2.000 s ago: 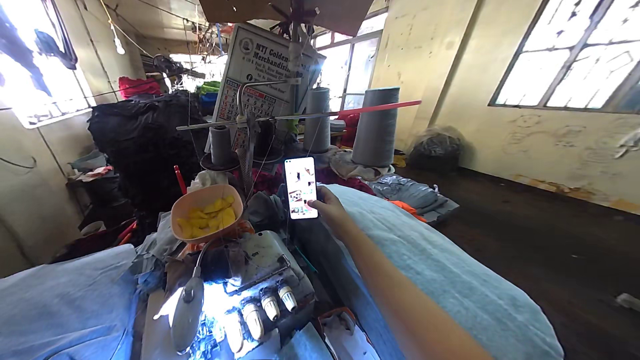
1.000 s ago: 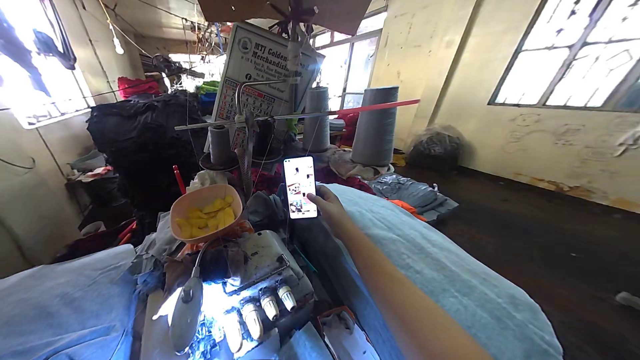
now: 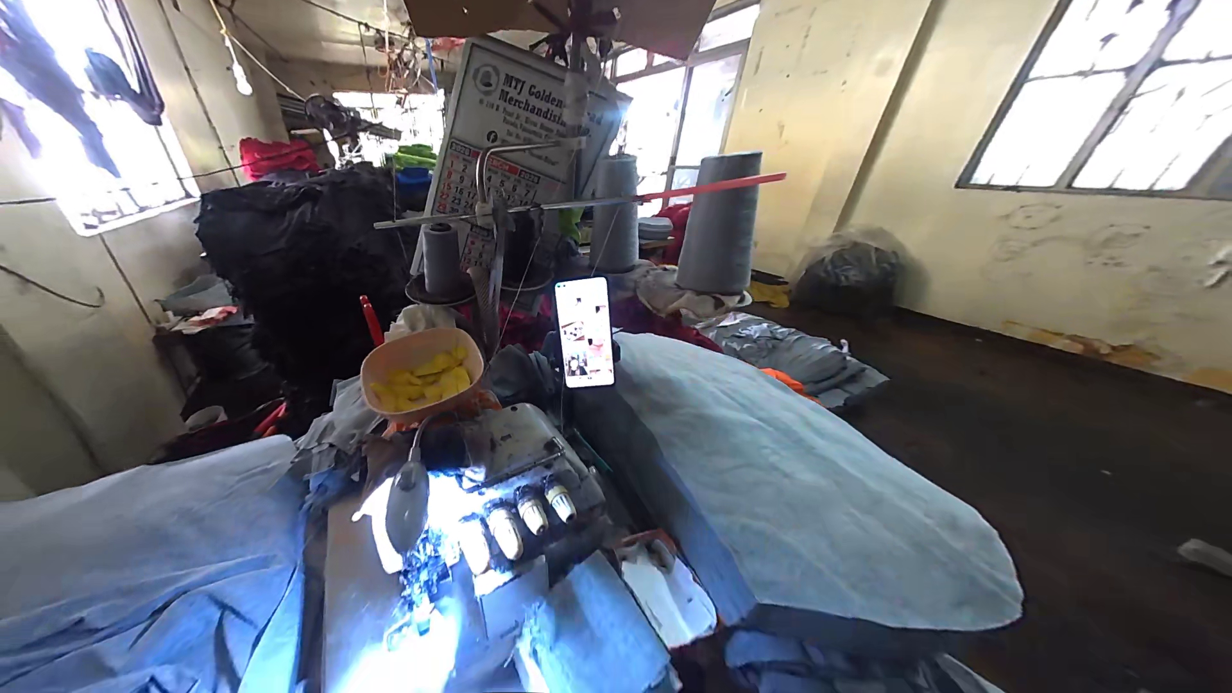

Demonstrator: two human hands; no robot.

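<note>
Neither of my hands is in view. A phone (image 3: 585,332) with a lit screen stands upright behind the overlock sewing machine (image 3: 515,448). The machine's tension dials lie under a bright lamp (image 3: 408,505). Behind and left of the machine is a pinkish plastic bowl (image 3: 422,409) holding yellow pieces that look like cut fruit. A tall stack of light blue cut fabric (image 3: 808,491) lies right of the machine, and more blue fabric (image 3: 144,558) spreads at the left. Small fabric pieces (image 3: 602,616) lie at the machine's front.
Grey thread cones (image 3: 720,226) stand behind the phone, below a thread stand bar (image 3: 577,204). Dark fabric (image 3: 298,260) is heaped at the back left. A filled plastic bag (image 3: 847,271) sits by the right wall, with folded grey cloth (image 3: 789,356) nearer. An open white container (image 3: 664,587) is right of the machine.
My right hand, earlier touching the phone's right edge with the forearm over the blue fabric stack, has left the view. The phone still stands behind the machine.
</note>
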